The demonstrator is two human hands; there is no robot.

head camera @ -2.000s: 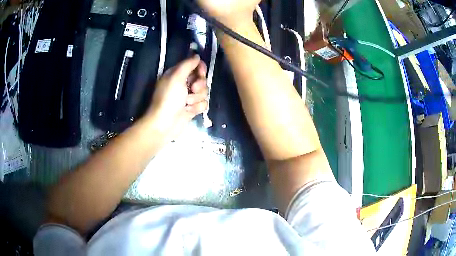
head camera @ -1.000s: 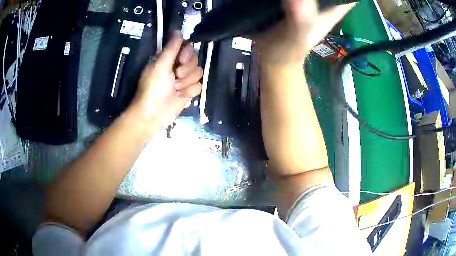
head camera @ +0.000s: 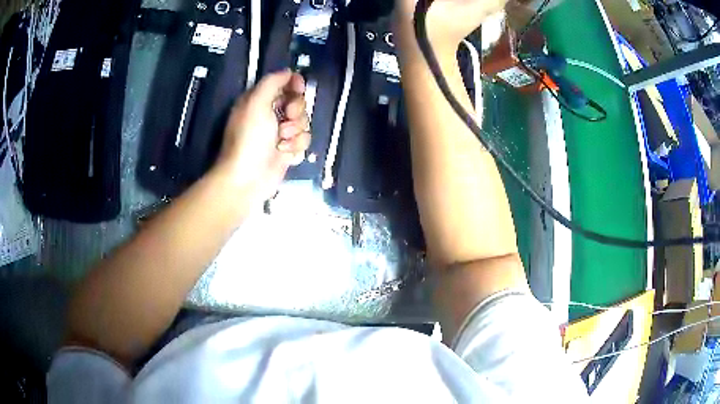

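Observation:
Several black lock panels lie side by side, with white labels and pale strips. My left hand (head camera: 268,130) is over the middle panel (head camera: 322,118), fingers curled inward. Small dark specks show between its fingers, too small to identify. My right hand (head camera: 450,20) is at the top edge, partly cut off. The dark, blurred electric screwdriver (head camera: 369,8) shows just left of it, also cut off, and appears held in it. Its black cord (head camera: 505,170) loops down over the right forearm and away to the right.
Clear plastic wrap (head camera: 276,260) glares on the bench near my body, with small dark bits on it. A green conveyor belt (head camera: 604,197) runs along the right, with an orange box (head camera: 509,67) left of it. A yellow sheet (head camera: 612,339) and cardboard boxes (head camera: 680,237) are at right.
The screwdriver has swung up from beside my left fingers to the top edge, and my right hand has moved up and left. The cord hangs lower. My left hand has shifted slightly.

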